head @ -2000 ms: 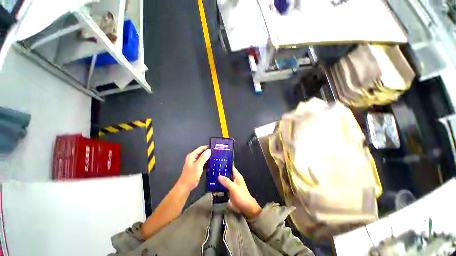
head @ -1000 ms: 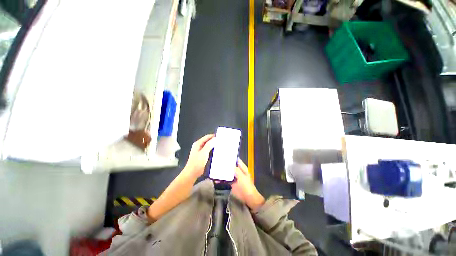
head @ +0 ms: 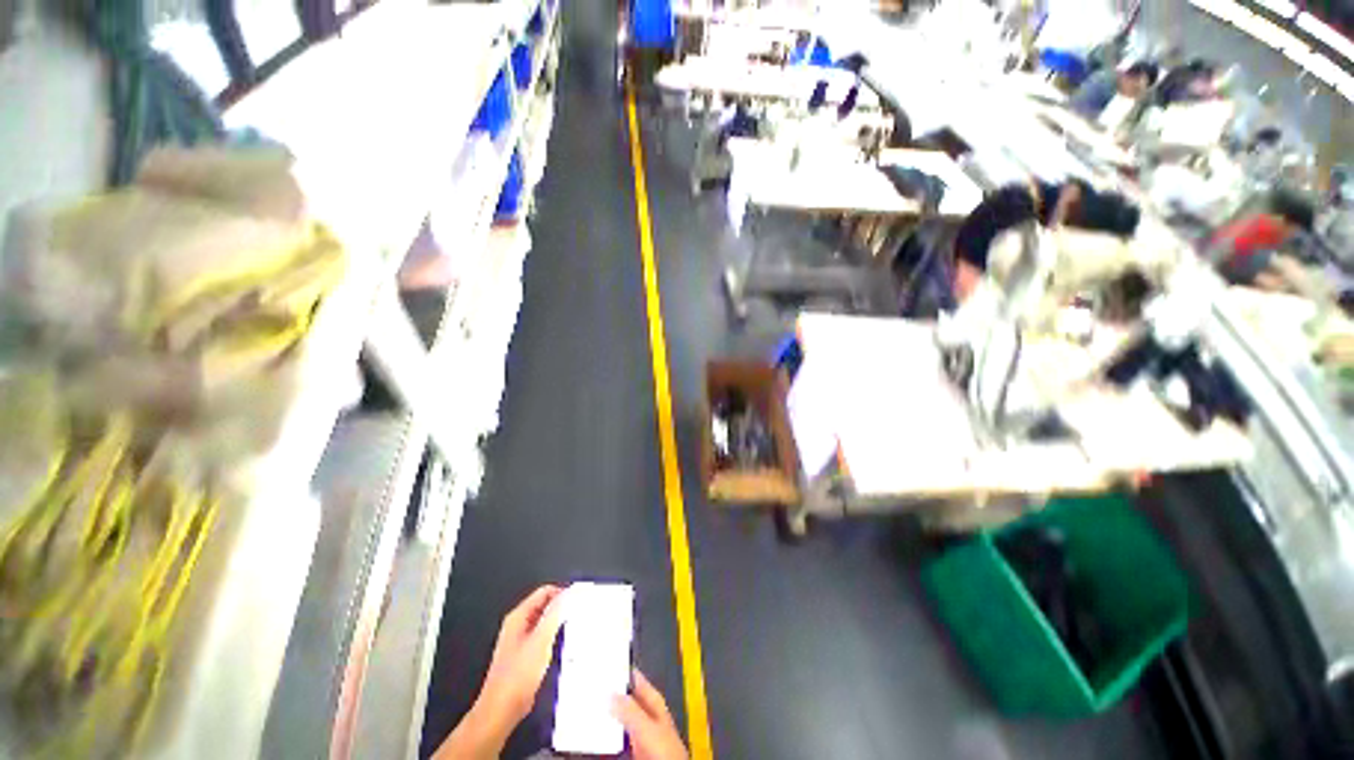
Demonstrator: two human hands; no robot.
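A smartphone (head: 594, 668) with a glowing white screen is held upright near the bottom edge of the view, over the dark floor. My left hand (head: 520, 653) grips its left side. My right hand (head: 649, 722) holds its lower right side, partly cut off by the bottom edge. The screen content is washed out.
Beige bag pieces (head: 193, 297) with yellow edges lie stacked at left. A yellow line (head: 661, 401) runs up the aisle. At right are a cardboard carton (head: 750, 431), white machine tables (head: 891, 416), a green crate (head: 1062, 609) with dark contents and blurred seated people (head: 1047, 223).
The view has tilted up and moved along the aisle. The phone and hands sit lower in the picture. The dark keypad screen from earlier is now white, and beige stacks show at left.
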